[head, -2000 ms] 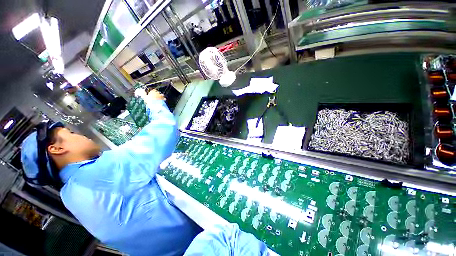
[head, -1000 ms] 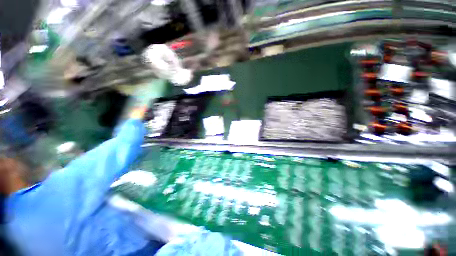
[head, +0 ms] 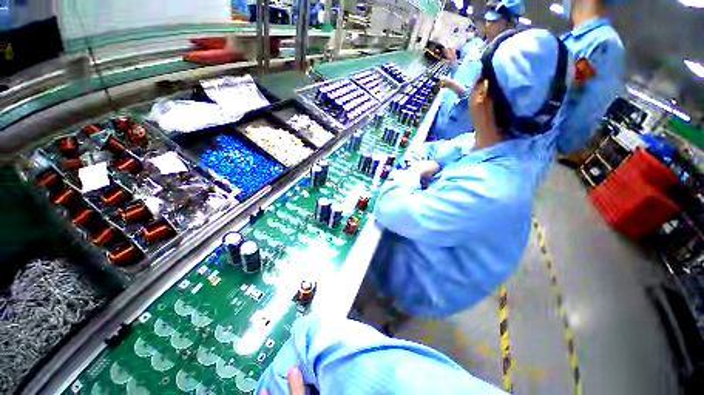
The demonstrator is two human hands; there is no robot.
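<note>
A long green circuit board (head: pixel 181 339) lies in front of me, with white half-round outlines. Dark capacitors with pale tops (head: pixel 249 256) and a copper coil (head: pixel 306 292) stand upright on it. My light-blue sleeve (head: pixel 363 359) crosses the bottom of the view. A few bare fingers of one of my hands (head: pixel 296 382) show at the bottom edge beside a small dark object; whether they grip it, and which hand it is, I cannot tell. The rest of my hands is hidden or cut off.
Left of the line rail are a bin of silvery leaded parts (head: pixel 46 316), a clear tray of coils (head: pixel 116 197), a bin of blue parts (head: pixel 241 166), pale parts (head: pixel 276 144) and capacitor trays (head: pixel 347 100). A person with folded arms (head: pixel 471 224) stands right of the line.
The view has swung from one end of the line to the other. The coil tray, blue parts and populated boards now show, and some fingers have appeared at the bottom edge.
</note>
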